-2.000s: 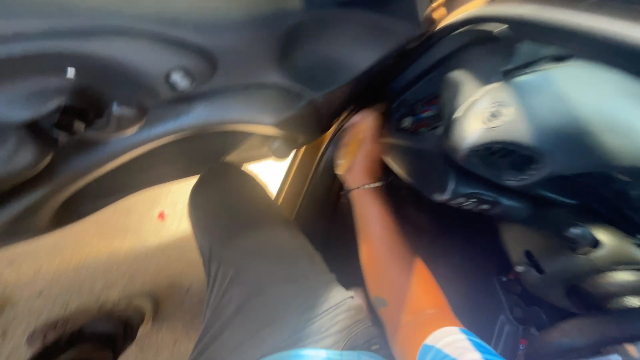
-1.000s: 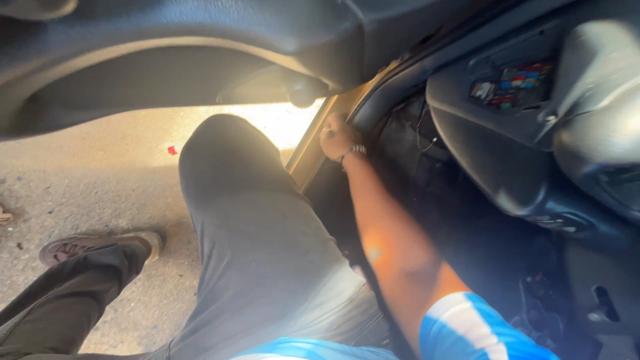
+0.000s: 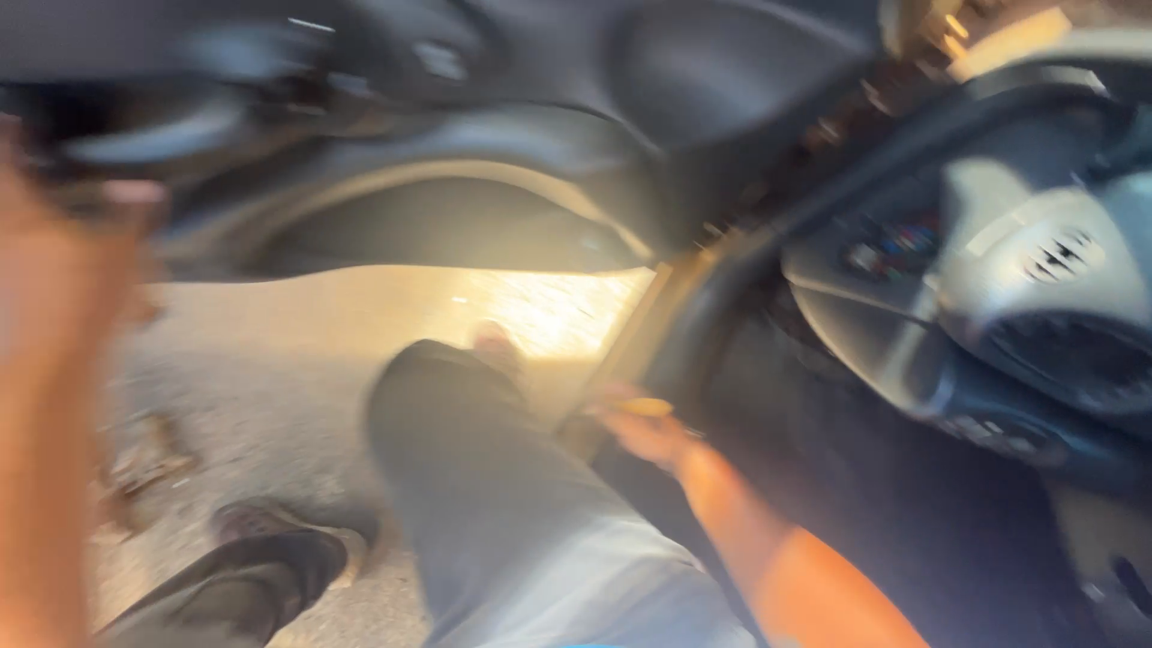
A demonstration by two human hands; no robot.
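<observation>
My right hand (image 3: 641,432) is low by the door sill (image 3: 634,342) of a car, closed around a small yellow object (image 3: 644,407), perhaps a tool handle; motion blur hides its kind. At the far left edge my left hand (image 3: 72,225) is raised at the inner panel of the open car door (image 3: 540,144). Whether it grips the door pull there cannot be told, as it is blurred and partly cut off.
The steering wheel (image 3: 1062,252) is at the right, with an uncovered fuse panel (image 3: 891,247) beside it. My trousered knee (image 3: 450,405) points toward the door. A shoe (image 3: 288,531) rests on the sandy ground (image 3: 270,378) outside, near dry leaves (image 3: 153,459).
My left hand has come into view at the door. My right hand remains low by the sill, its yellow object showing again. The view has swung, bringing the steering wheel back in.
</observation>
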